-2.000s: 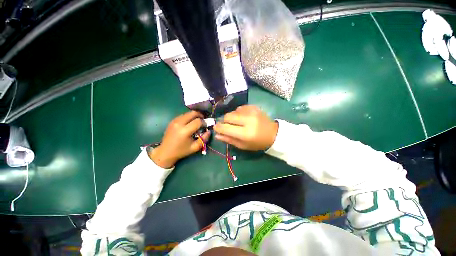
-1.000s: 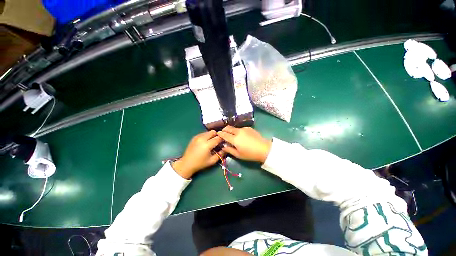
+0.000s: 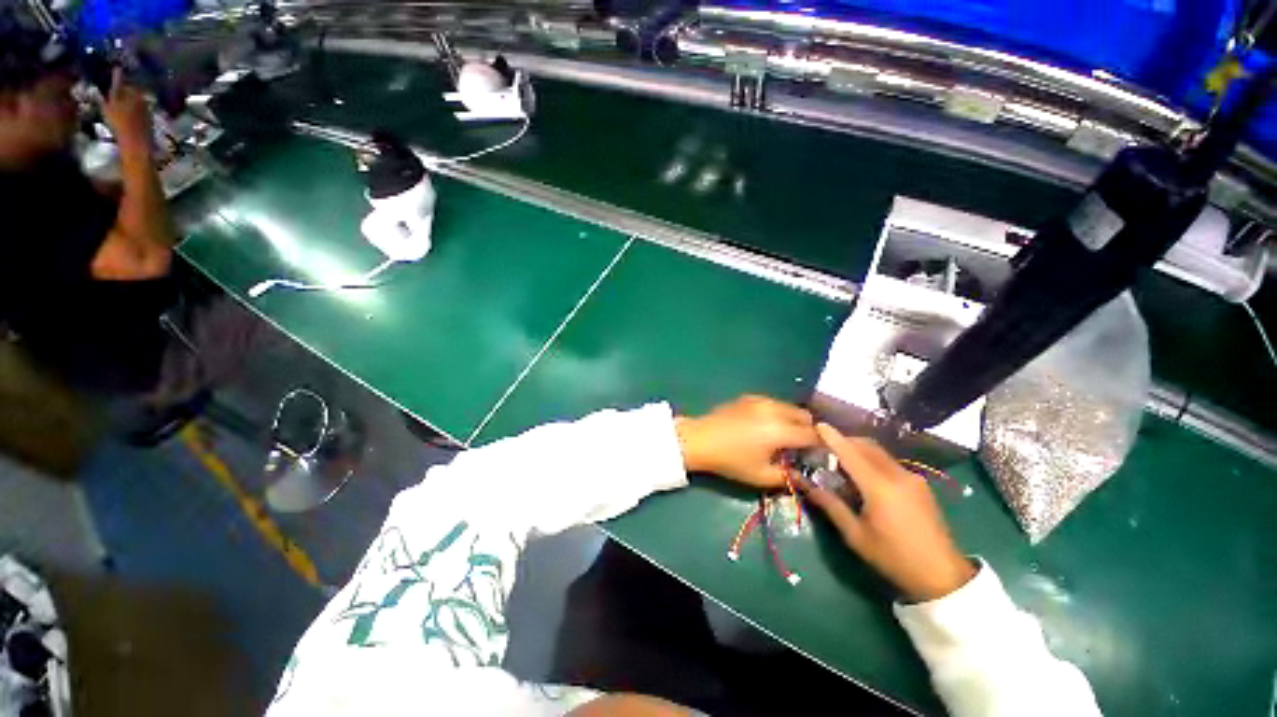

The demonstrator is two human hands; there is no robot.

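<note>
My left hand (image 3: 754, 440) and my right hand (image 3: 891, 516) meet in front of the screw feeder (image 3: 896, 336). Between their fingers they hold a small silvery wired unit (image 3: 819, 474), partly hidden by the fingertips. Thin red, yellow and dark lead wires (image 3: 765, 531) with small pale connectors hang from it towards the bench's front edge. Another red lead (image 3: 936, 474) sticks out to the right, beyond my right hand. A thick black bar (image 3: 1057, 287), perhaps an electric screwdriver, slants down to the feeder's front, just beyond the hands.
A clear bag of small screws (image 3: 1060, 434) lies right of the feeder. A black-and-white camera unit (image 3: 401, 203) with a white cable stands on the green bench (image 3: 700, 329) at left. Another white unit (image 3: 487, 91) is on the line behind. A person (image 3: 70, 210) is at far left.
The view has swung left, so the feeder, bag and hands now appear further right, and a person shows at left. Both hands still hold the unit close to the feeder's front.
</note>
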